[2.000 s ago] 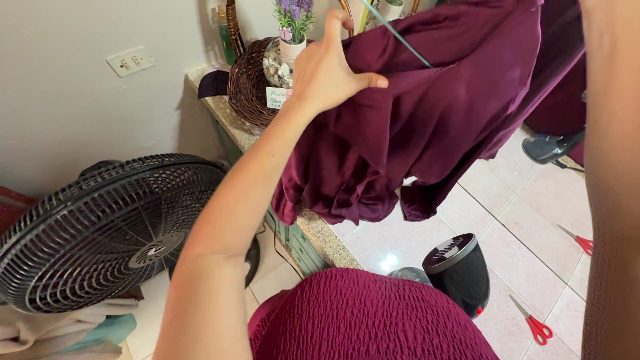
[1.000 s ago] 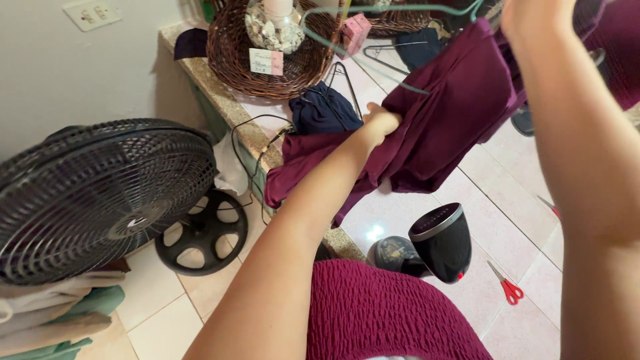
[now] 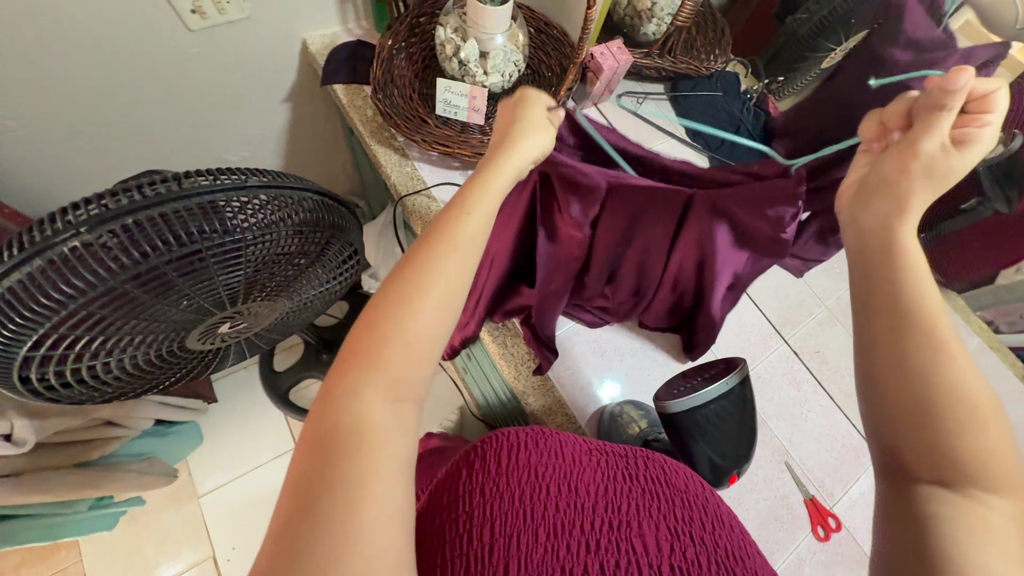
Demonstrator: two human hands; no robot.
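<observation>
A maroon satin garment (image 3: 640, 240) hangs in loose folds between my two hands, above the tiled counter. My left hand (image 3: 528, 128) is closed on its upper left edge, beside a wicker basket. My right hand (image 3: 928, 144), at the right, grips a light teal clothes hanger (image 3: 720, 138); its hook end sticks out near the thumb. One arm of the hanger runs down behind the garment's top edge. Below the cloth, a black handheld garment steamer (image 3: 708, 420) with a red light lies on the tiles.
Red-handled scissors (image 3: 820, 516) lie right of the steamer. A black fan (image 3: 232, 320) stands at the left. The wicker basket (image 3: 392, 88) holds a glass jar of stones. Behind the garment are dark cloth (image 3: 720, 104), a black hanger and a mirror. Folded clothes (image 3: 96, 464) sit lower left.
My left hand has moved up to the garment's top edge from lower on its cloth. The garment now spreads wide between my hands, and my right hand shows fully with the hanger.
</observation>
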